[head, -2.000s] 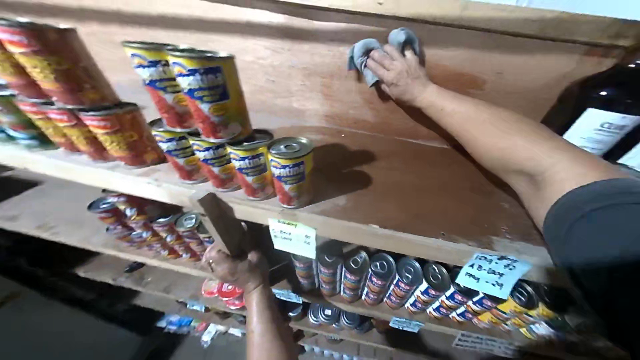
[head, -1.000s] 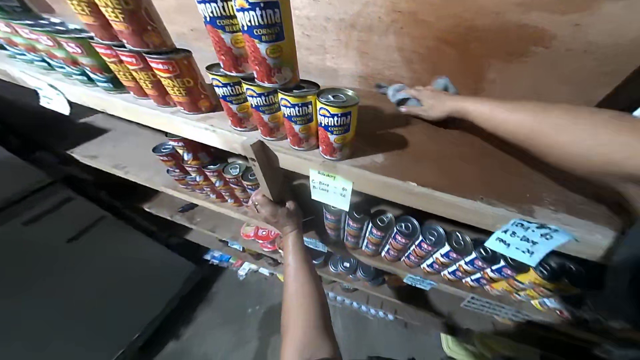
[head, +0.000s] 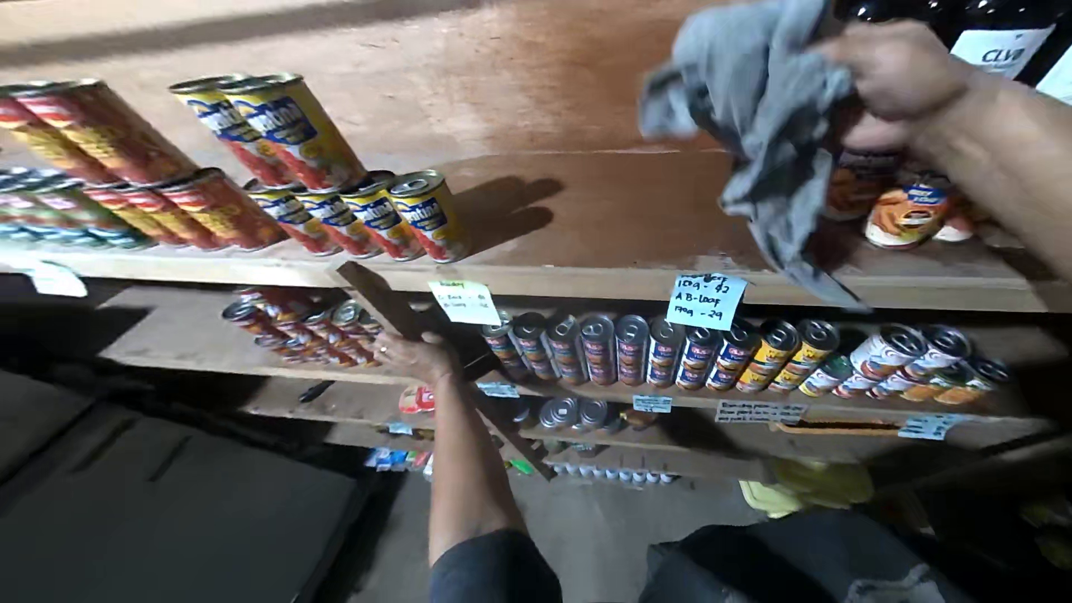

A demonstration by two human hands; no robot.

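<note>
My right hand [head: 909,84] grips a grey cloth [head: 762,126], which hangs in loose folds over the right part of the upper wooden shelf [head: 603,218]. Behind cloth and wrist stand cans with orange labels [head: 907,213]. Lower down, my left hand [head: 414,356] is closed around an upright wooden post [head: 381,306] at the shelf front. Just above it, on the upper shelf, corned beef cans [head: 427,213] stand in a row, with more stacked on top [head: 297,134]. Red and yellow cans [head: 109,134] are stacked to their left.
Dark bottles [head: 1005,46] stand at the upper right. The shelf below holds a long row of cans [head: 632,347]. Handwritten paper notes [head: 706,301] hang from the shelf edge. A large dark flat surface [head: 167,502] lies at lower left, beside the floor [head: 595,536].
My right hand has lifted the cloth off the shelf board and moved right, and the cloth now hangs loose. My left hand remains on the post.
</note>
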